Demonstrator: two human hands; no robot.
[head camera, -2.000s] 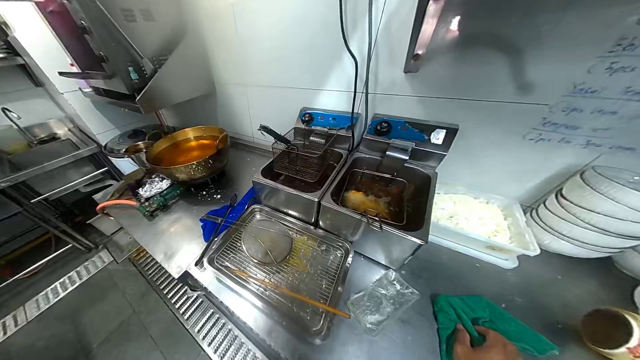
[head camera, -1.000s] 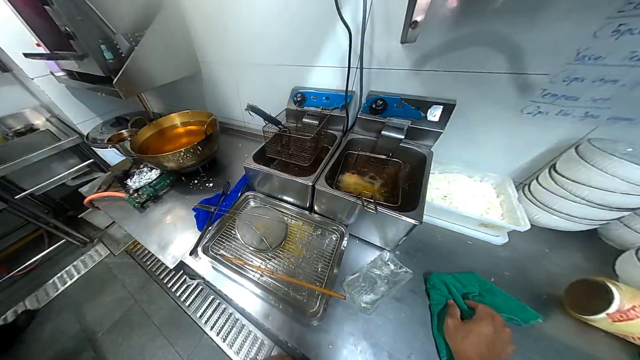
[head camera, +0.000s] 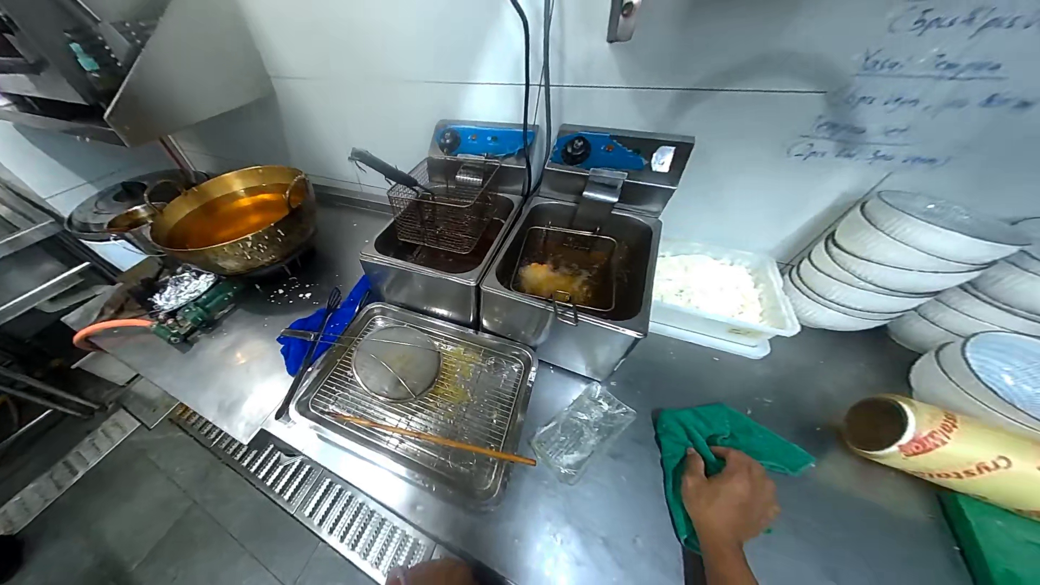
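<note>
My right hand (head camera: 729, 496) grips a green cloth (head camera: 731, 435) on the steel counter, to the right of a crumpled clear plastic bag (head camera: 583, 431). Only the top of my left hand (head camera: 435, 572) shows at the bottom edge, by the counter's front; its fingers are not clear. Behind, food (head camera: 556, 280) bubbles in a basket in the right fryer (head camera: 520, 313). The left fryer's wire basket (head camera: 447, 213) sits raised. In front, a steel tray with a rack (head camera: 512, 435) holds a round mesh skimmer (head camera: 396, 363) and a wooden chopstick (head camera: 439, 439).
A brass pan of oil (head camera: 236, 219) stands on a burner at the left, near a blue cloth (head camera: 349, 321). Plastic tubs of white flakes (head camera: 711, 288), stacked white bowls (head camera: 894, 252), a film roll (head camera: 942, 447) and a green board (head camera: 995, 528) lie rightward. A floor grate (head camera: 325, 500) runs below.
My left hand has come further into view at the bottom edge. My right hand stays on the green cloth, whose folds have shifted slightly.
</note>
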